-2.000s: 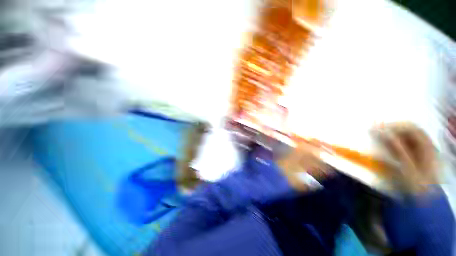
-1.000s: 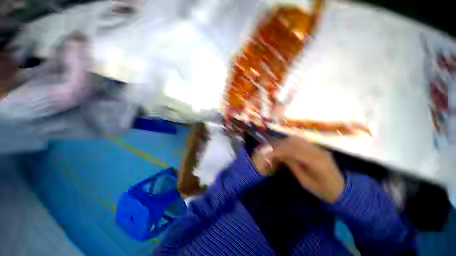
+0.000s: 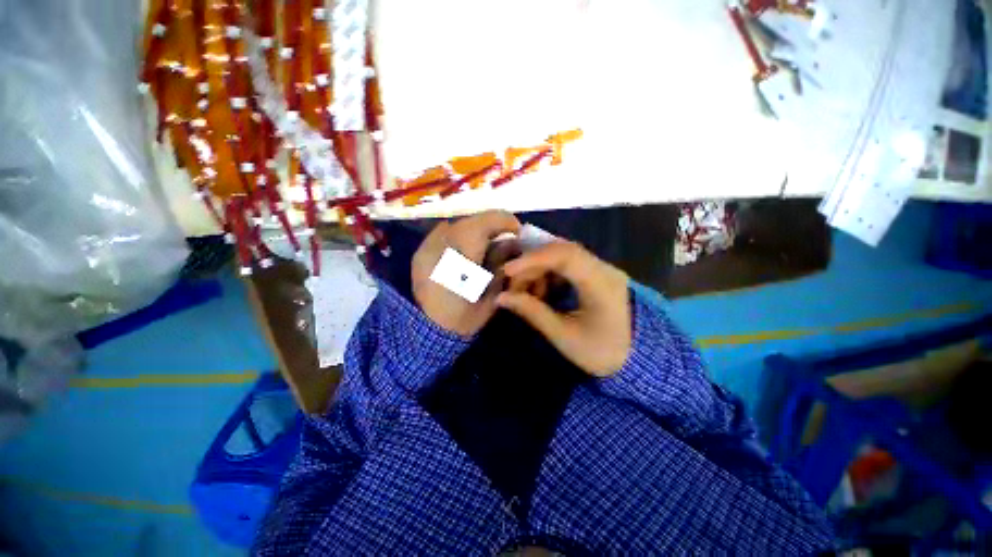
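Observation:
My left hand (image 3: 451, 250) holds a small white card (image 3: 461, 275) with one black dot, just below the bench's front edge. My right hand (image 3: 579, 307) is close beside it on the right, thumb and index finger brought together near the card's right end. Whether a tiny piece is between those fingertips cannot be told. A joined strip of orange flex circuits (image 3: 475, 165) with dark red wires lies along the bench edge above my hands.
A dense bundle of orange strips and red wires (image 3: 223, 98) hangs over the bench edge at left, beside a clear plastic bag (image 3: 82, 163). Dotted white sheets (image 3: 868, 196) and loose circuits (image 3: 753, 44) lie at right. A blue stool (image 3: 245, 462) stands below left.
The view has swung and steadied, so the orange bundle now shows at left. My hands are together below the bench edge, and the dotted white card now shows in my left hand.

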